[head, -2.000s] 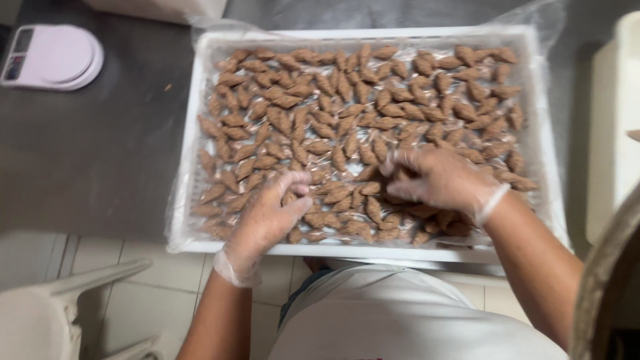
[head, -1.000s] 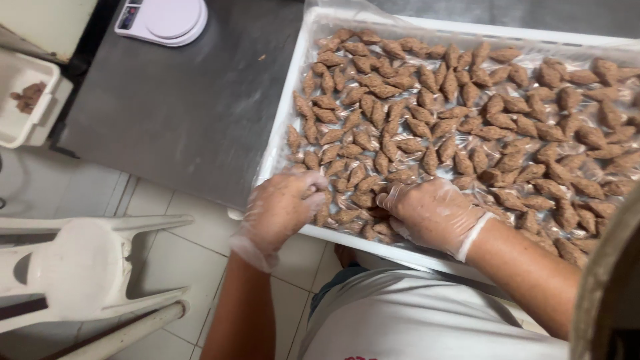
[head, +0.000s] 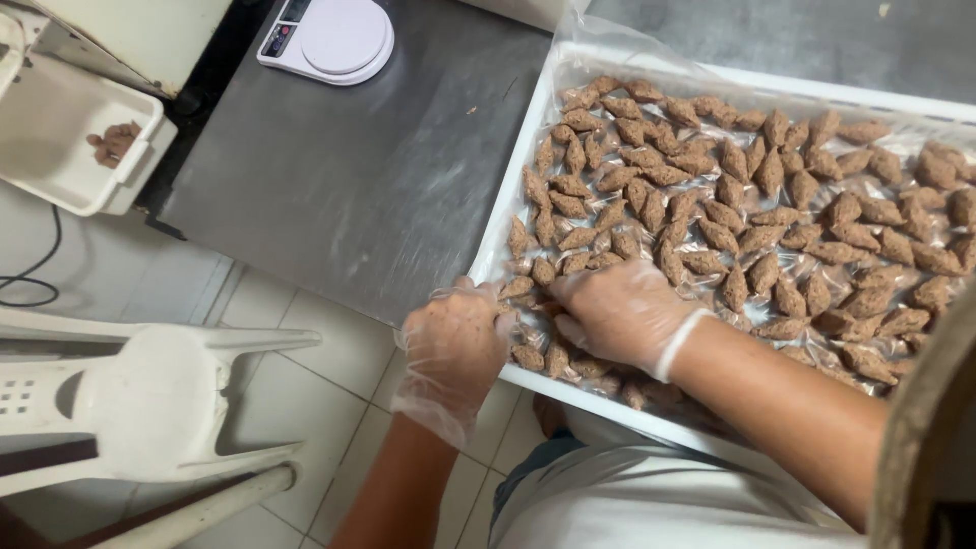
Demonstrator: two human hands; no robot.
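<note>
A white plastic crate (head: 526, 145) lined with clear plastic film (head: 602, 38) holds many brown, spindle-shaped croquettes (head: 770, 171), which look like kibbeh. My left hand (head: 457, 343), in a clear disposable glove, is at the crate's near left corner, its curled fingers at the rim; whether it grips the rim or the film cannot be told. Just to its right, my right hand (head: 625, 316), gloved too, reaches down among the croquettes with bent fingers. Its fingertips are hidden, so what it touches or holds does not show.
A white digital kitchen scale (head: 343, 38) stands on the dark metal table (head: 366, 183). At the left, a white plastic bin (head: 53, 130) contains a small heap of brown pieces (head: 114, 145). A white plastic chair (head: 152, 396) stands on the tiled floor below, and a black cable (head: 46, 282) hangs beside it.
The view has swung left along the crate. My left hand has gone from above the croquettes to the crate's near left corner. My right hand has moved left over the croquettes, towards that corner.
</note>
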